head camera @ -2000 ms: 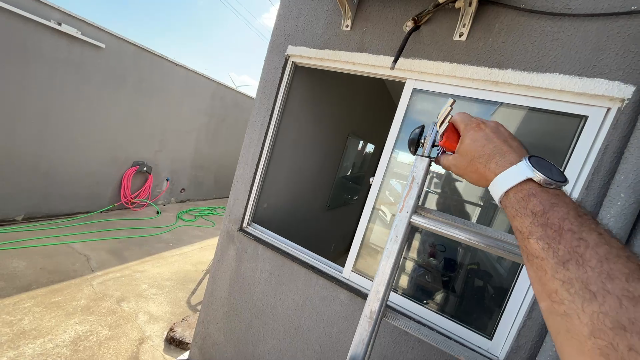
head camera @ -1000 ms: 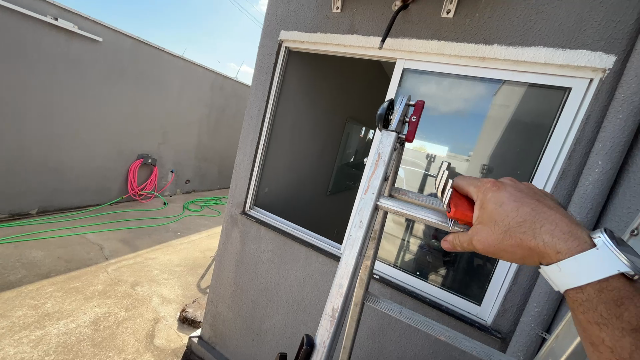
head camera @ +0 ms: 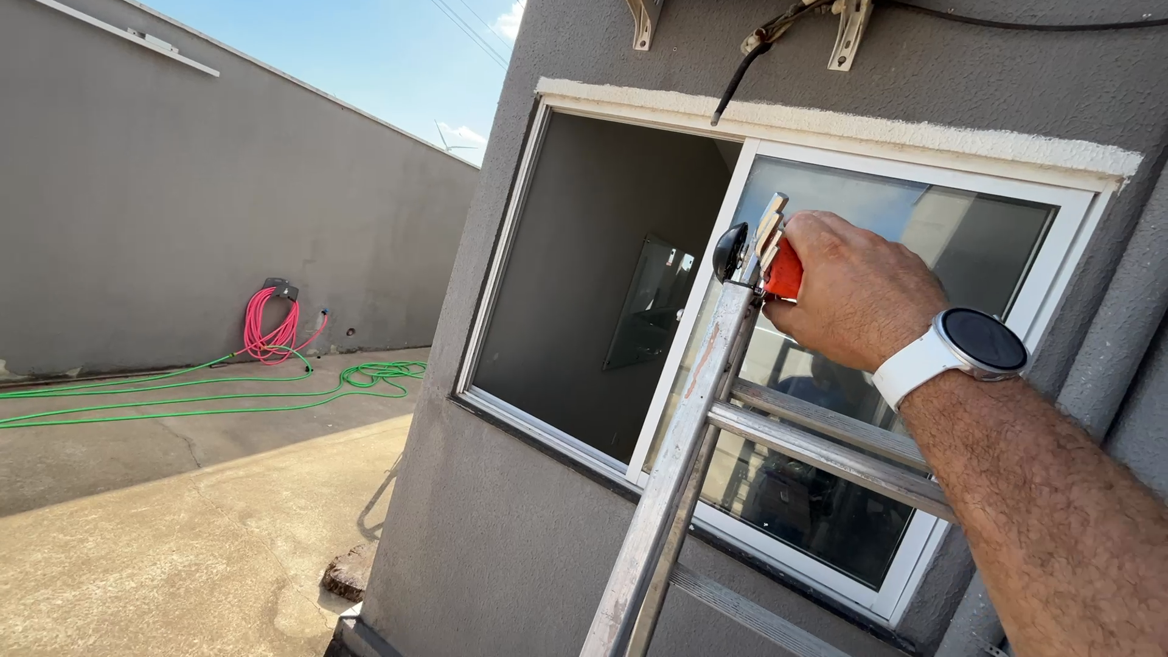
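Observation:
My right hand (head camera: 858,287), with a white-strapped watch (head camera: 954,351) on its wrist, holds a red folding tool (head camera: 783,272) with several narrow metal pieces fanned out, which looks like a hex key set. The tool is at the top end of an aluminium ladder (head camera: 680,429), beside a round black fitting (head camera: 730,253). My fingers and the tool cover part of that end, so contact with a fastener cannot be told. My left hand is not in view.
Behind the ladder is a sliding window (head camera: 912,196) in a grey wall, its left half open. A cut black cable (head camera: 739,87) hangs above, near metal brackets (head camera: 850,35). Pink hose (head camera: 271,324) and green hose (head camera: 383,372) are at the far left.
A second ago my right hand held the tool lower and to the right, off the ladder's top, where a red part showed. Now the hand is back up at that end and covers it.

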